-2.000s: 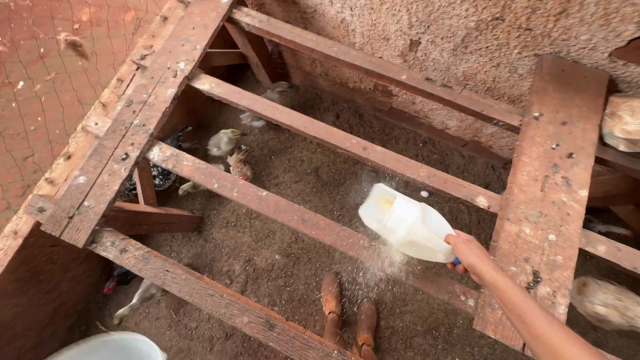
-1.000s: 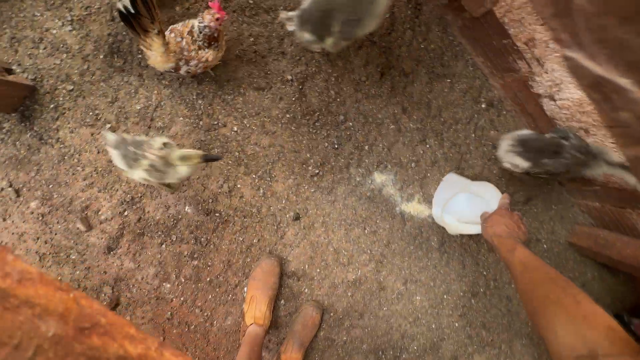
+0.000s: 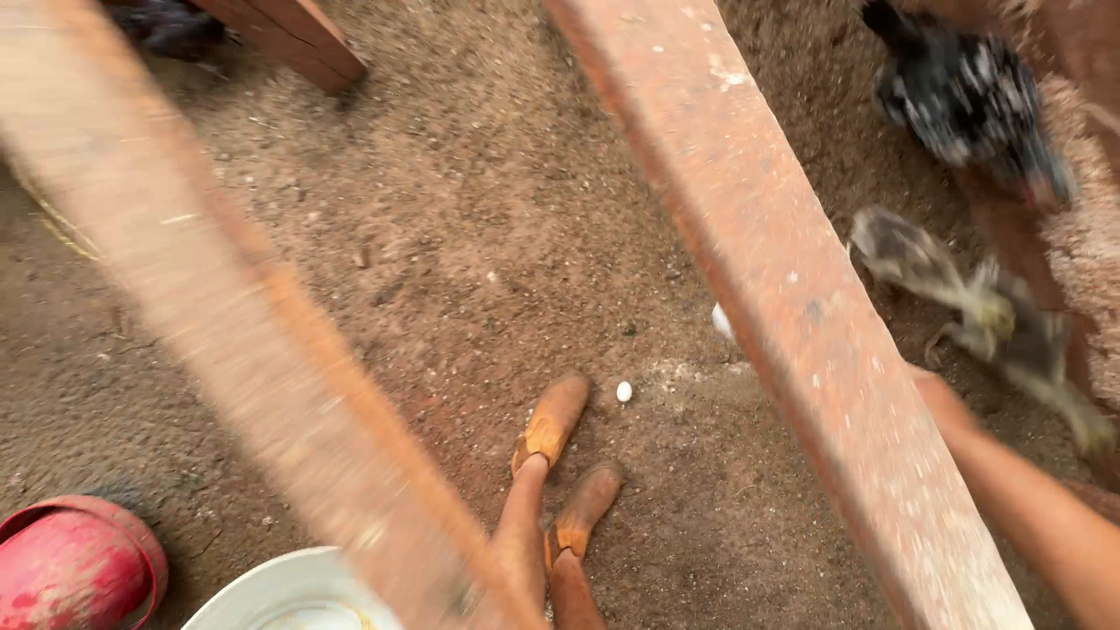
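Note:
My right forearm reaches in from the lower right. A wooden beam (image 3: pixel 787 280) hides most of my right hand (image 3: pixel 927 385); only its edge near the wrist shows. Beyond the beam's left side, in line with the arm, the edge of a white plastic scoop (image 3: pixel 722 321) sticks out; the grip itself is hidden. Pale feed (image 3: pixel 682 374) is scattered on the dirt just below the scoop. A white egg (image 3: pixel 624 391) lies beside my brown boot (image 3: pixel 560 411). My left hand is out of view.
Two greyish young birds (image 3: pixel 910 254) and a dark speckled chicken (image 3: pixel 962 96) are right of the beam. A blurred board (image 3: pixel 262 350) crosses the left. A white tub (image 3: pixel 254 586) and a red container (image 3: pixel 74 560) stand lower left. A dark bird (image 3: pixel 175 26) is top left, near a wooden post (image 3: pixel 289 39).
The view has shifted and turned. The scoop, in plain sight a second ago with feed falling from it, is now mostly behind a beam. The dark speckled chicken and the egg have come into view.

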